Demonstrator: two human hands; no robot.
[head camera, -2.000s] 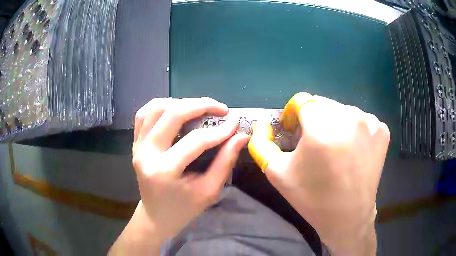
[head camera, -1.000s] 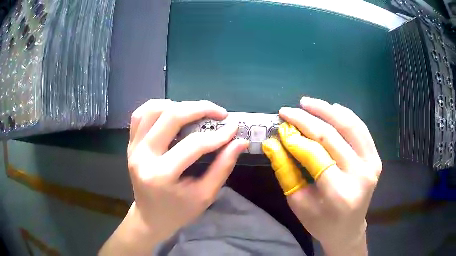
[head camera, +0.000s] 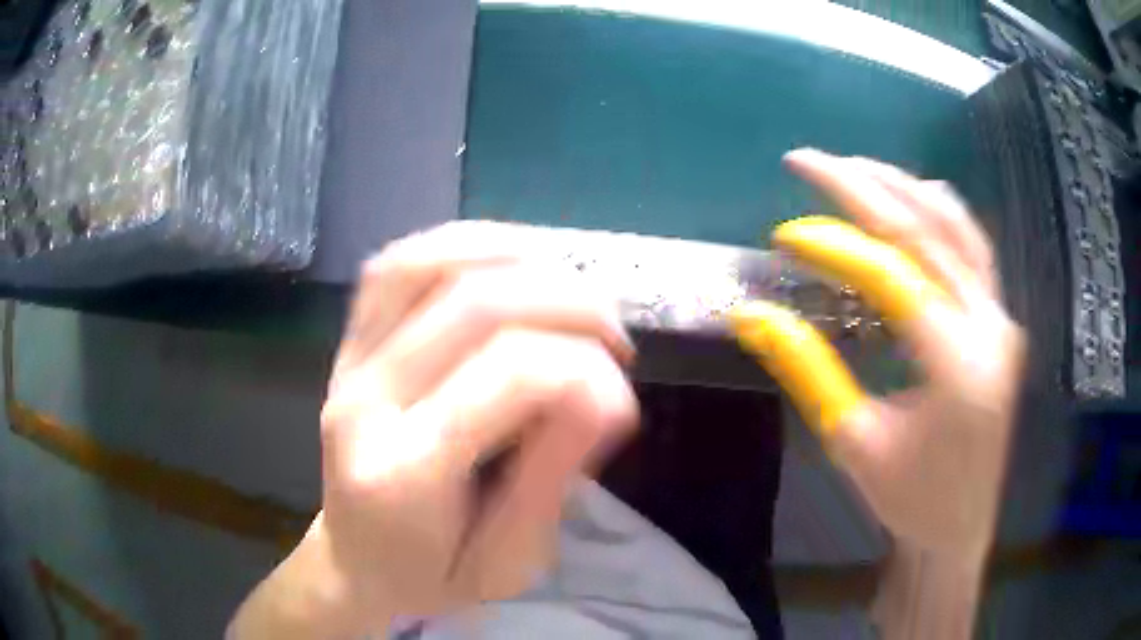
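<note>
The silver-grey fixture bar (head camera: 686, 278) lies at the bench's front edge, blurred, with dark round shapes on its right part. My left hand (head camera: 482, 413) is bare and strongly blurred. It is curled in front of the bar's left part and hides that end; whether its fingertips pinch a small component cannot be told. My right hand (head camera: 920, 338) has yellow finger cots on thumb and forefinger. Its fingers are spread at the bar's right part, thumb at the near side and forefinger at the far side, with no visible grip.
A glossy clear tray stack (head camera: 250, 138) stands at the left, beside a flat grey pad (head camera: 394, 125). Green matting (head camera: 626, 125) lies behind the bar. Dark stacked fixture bars (head camera: 1064, 225) stand at the right. A blue object (head camera: 1107, 475) is at the lower right.
My left hand has come off the bar towards me and curled. My right hand has moved right and its fingers have spread. The view has shifted slightly.
</note>
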